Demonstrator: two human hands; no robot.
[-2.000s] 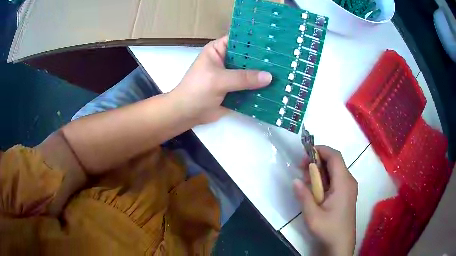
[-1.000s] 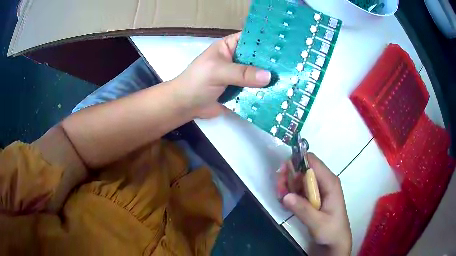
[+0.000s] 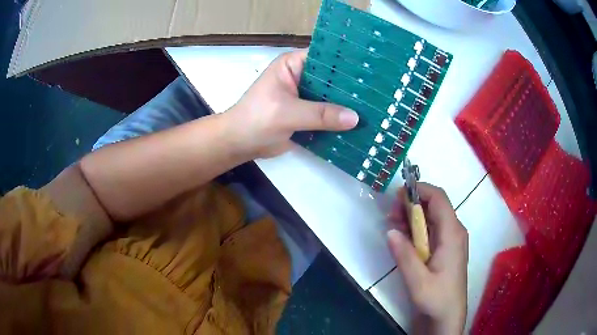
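Observation:
My left hand (image 3: 278, 108) grips a green PCB panel (image 3: 357, 82) by its left side, thumb on top and the other fingers hidden beneath. The panel shows scored lines and a row of white and dark parts along its right edge. It is held tilted above the white tabletop. My right hand (image 3: 432, 248) is shut on cutting pliers (image 3: 419, 229) with yellowish handles. The metal jaws point up, close to the lower right edge of the panel; I cannot tell if they touch it.
A brown cardboard sheet (image 3: 131, 23) lies at the upper left. A white bowl (image 3: 452, 14) with green strips is at the top, cut off by the edge. Red wrapped packs (image 3: 517, 124) and red bubble wrap (image 3: 556, 196) lie on the white tabletop (image 3: 327, 216) at the right.
Compared with one second ago, the pliers have moved right and slightly up, from the panel's lower corner to beside its right edge. The panel has tilted, and its glare is gone.

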